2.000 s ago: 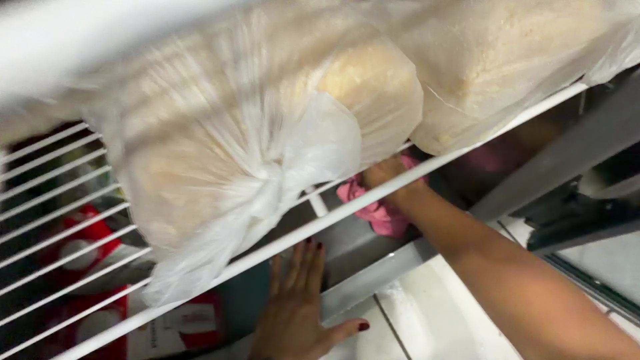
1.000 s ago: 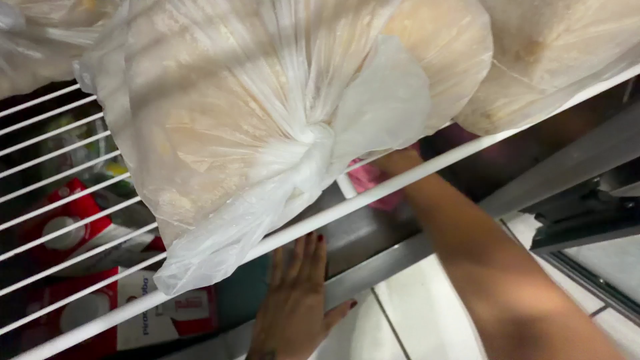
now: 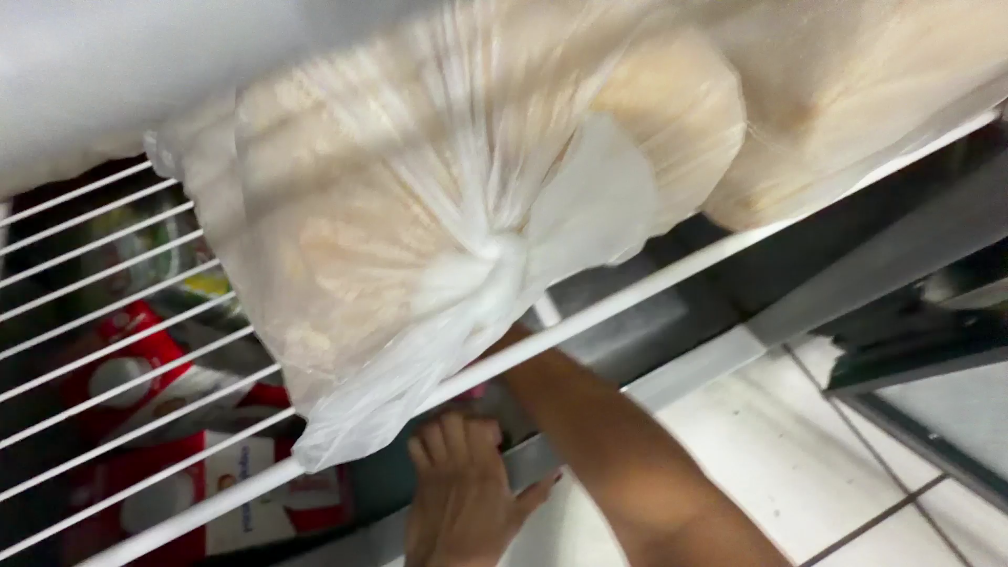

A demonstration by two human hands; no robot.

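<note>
My left hand [image 3: 465, 472] rests at the metal front edge of the lower compartment, below the white wire shelf [image 3: 630, 303], its fingers curled over that edge. My right forearm [image 3: 598, 417] reaches in under the shelf rail. The right hand itself is hidden behind the rail and a knotted translucent plastic bag [image 3: 378, 236]. A small bit of pink cloth [image 3: 475, 391] shows between the two hands, just under the rail; whether the right hand holds it cannot be seen.
More bagged pale food [image 3: 850, 118] lies on the shelf at right. Red and white packages [image 3: 165, 480] lie beneath the wires at left. An open door's edge [image 3: 913, 441] stands at lower right over white floor tiles [image 3: 748, 441].
My right arm has moved left under the shelf, close to my left hand. The pink cloth, at the right earlier, now shows only slightly beside the left hand. The left hand's fingers have curled.
</note>
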